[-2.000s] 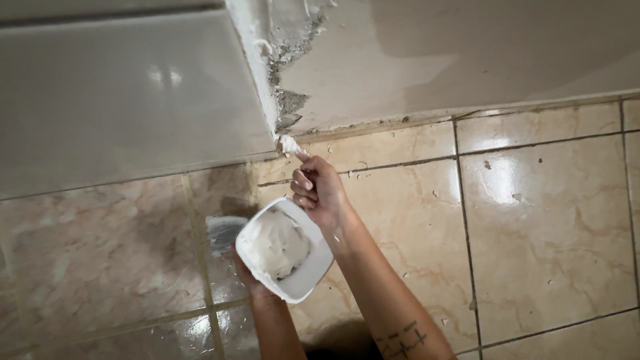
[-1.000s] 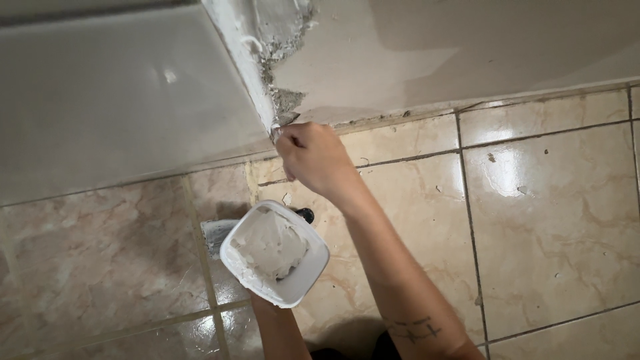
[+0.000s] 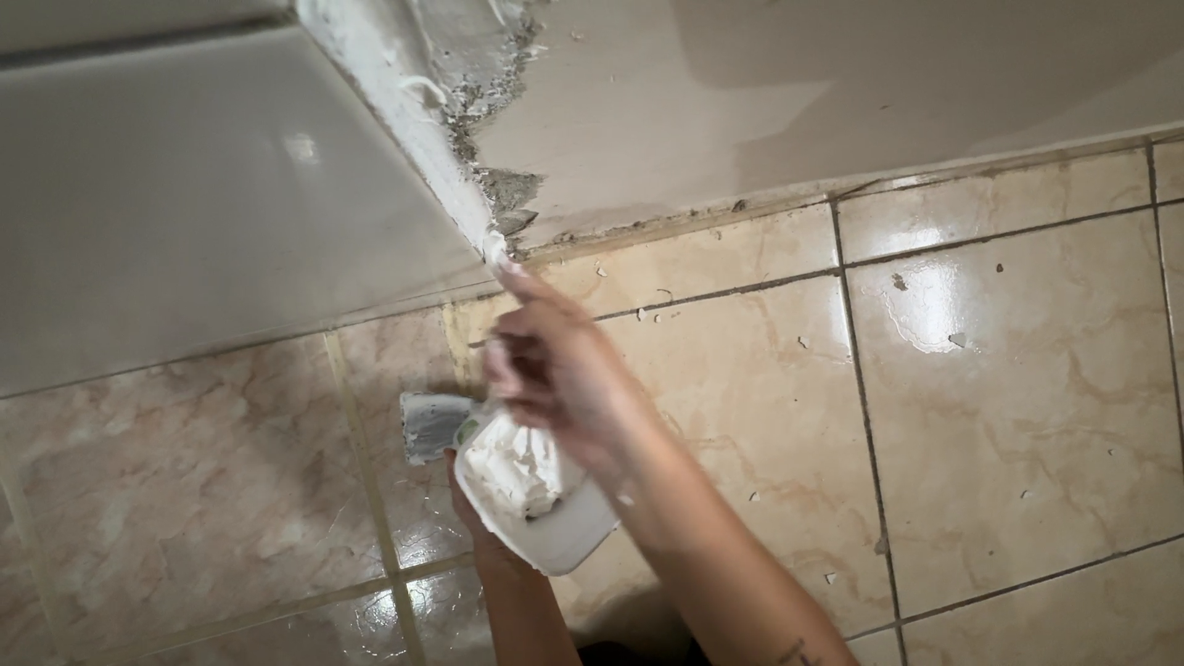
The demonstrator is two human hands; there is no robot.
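Note:
My left hand (image 3: 465,499) holds a white plastic tub (image 3: 564,546) of white paste (image 3: 518,465) from its left side and underneath; most of its fingers are hidden. Above the tub, my right hand (image 3: 546,370) points its index finger at the lower end of the wall corner, with white paste on the fingertip. The other fingers are curled, smeared with paste and slightly blurred. A strip of white paste (image 3: 407,120) runs down the corner between the glossy tiled wall (image 3: 213,213) and the painted wall (image 3: 647,120).
A putty knife (image 3: 433,427) with a paste-smeared blade lies on the floor left of the tub, its handle hidden. Rough, broken plaster (image 3: 509,190) borders the paste strip. Small chips (image 3: 956,340) are scattered over the beige floor tiles (image 3: 1008,416).
My right hand was curled against the foot of the corner a second ago; now its index finger is extended there. The tub is tilted differently, and its paste shows more heaped.

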